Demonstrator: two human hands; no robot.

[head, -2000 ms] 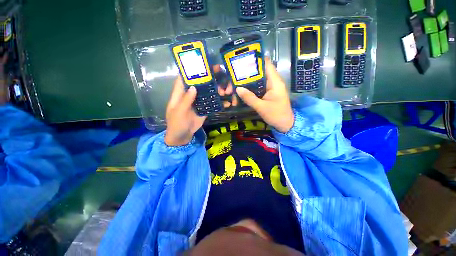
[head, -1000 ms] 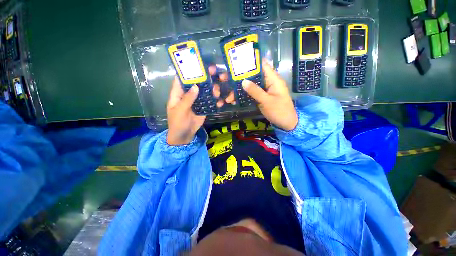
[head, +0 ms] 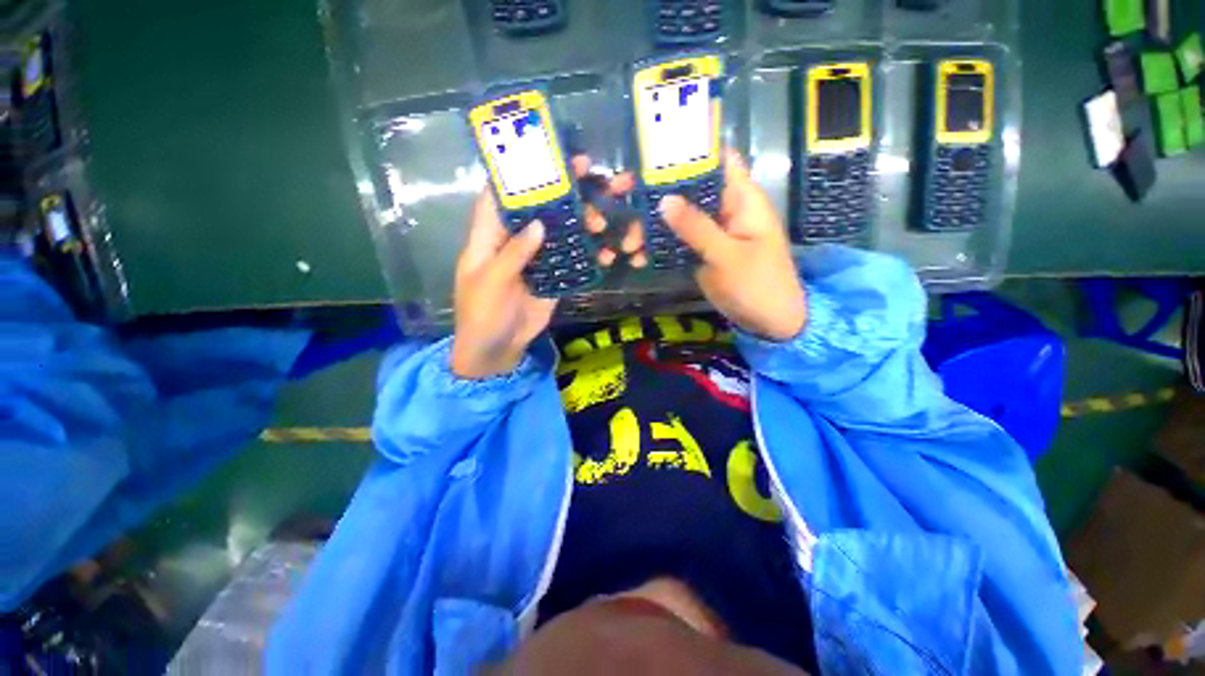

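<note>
My left hand (head: 505, 288) holds a keypad mobile phone (head: 535, 192) upright, thumb on its upper keypad, screen lit white. My right hand (head: 743, 251) holds a second keypad phone (head: 679, 145), thumb on the keys just below its lit white screen. The fingers of both hands show between the two phones. Both phones are over the near row of a clear plastic tray (head: 397, 251). Two more phones lie in its right pockets, one with a dark screen (head: 838, 152) and one beside it (head: 961, 145).
Parts of several phones show in the tray's far row (head: 694, 19). Green blocks (head: 1169, 99), a white block (head: 1102, 128) and dark blocks lie at the right. Another worker's blue sleeve (head: 119, 409) and trays with phones are at the left. A blue stool (head: 998, 363) is below.
The view has shifted slightly. The right phone has come more upright and up, and its screen now matches the left one with small dark icons. Both hands keep their hold.
</note>
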